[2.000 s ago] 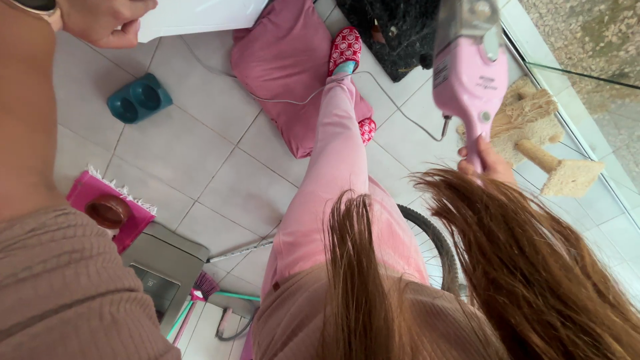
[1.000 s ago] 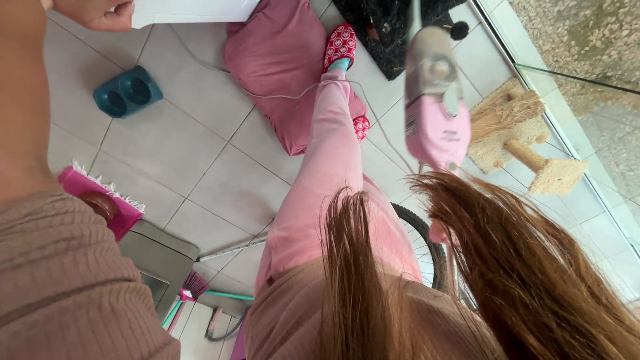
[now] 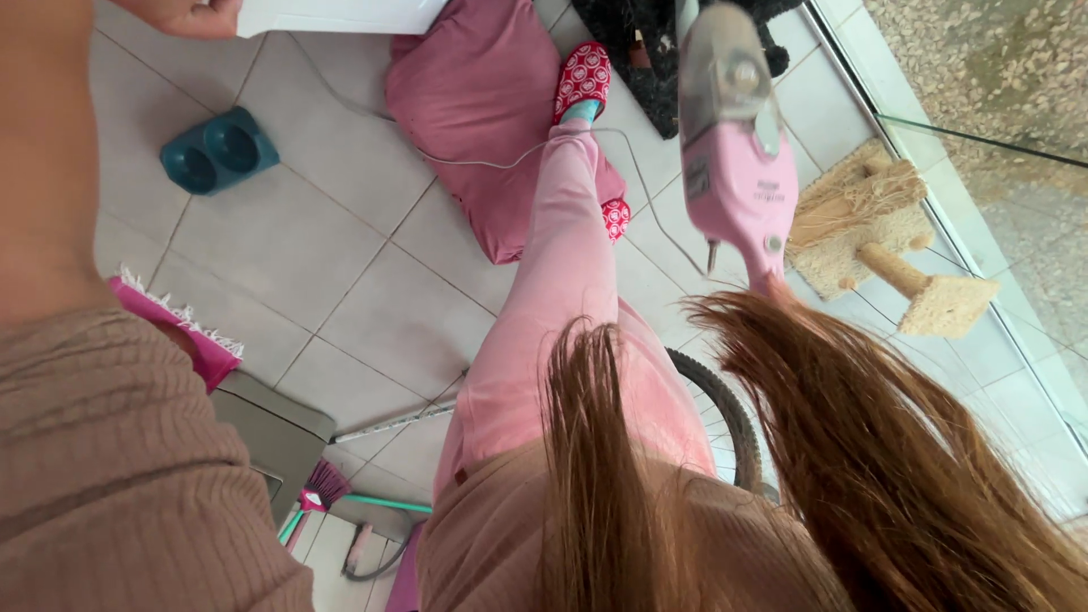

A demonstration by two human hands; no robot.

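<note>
A pink corded stick vacuum cleaner [image 3: 744,170] with a clear dust cup stands out at the right of centre. Its handle runs down behind long brown hair, where my right hand [image 3: 792,304] is on it, almost wholly hidden. A grey cord [image 3: 650,200] runs from near its handle across the floor and a pink cushion [image 3: 476,110]. My left hand [image 3: 189,15] is at the top left, cut off by the frame, with curled fingers beside the corner of a white object [image 3: 340,15]; whether it grips this cannot be told.
A teal double pet bowl [image 3: 219,150] sits on the tiles. A carpeted cat scratcher [image 3: 884,221] lies by the glass door. Black fluffy material [image 3: 650,76] is near my slippered foot [image 3: 583,81]. A bicycle wheel [image 3: 738,408], a broom head [image 3: 325,484] and a grey bin [image 3: 276,433] are lower down.
The vacuum cleaner has moved left, its top now in front of the black fluffy material. My right hand, plain on the handle two seconds ago, is now mostly behind the hair.
</note>
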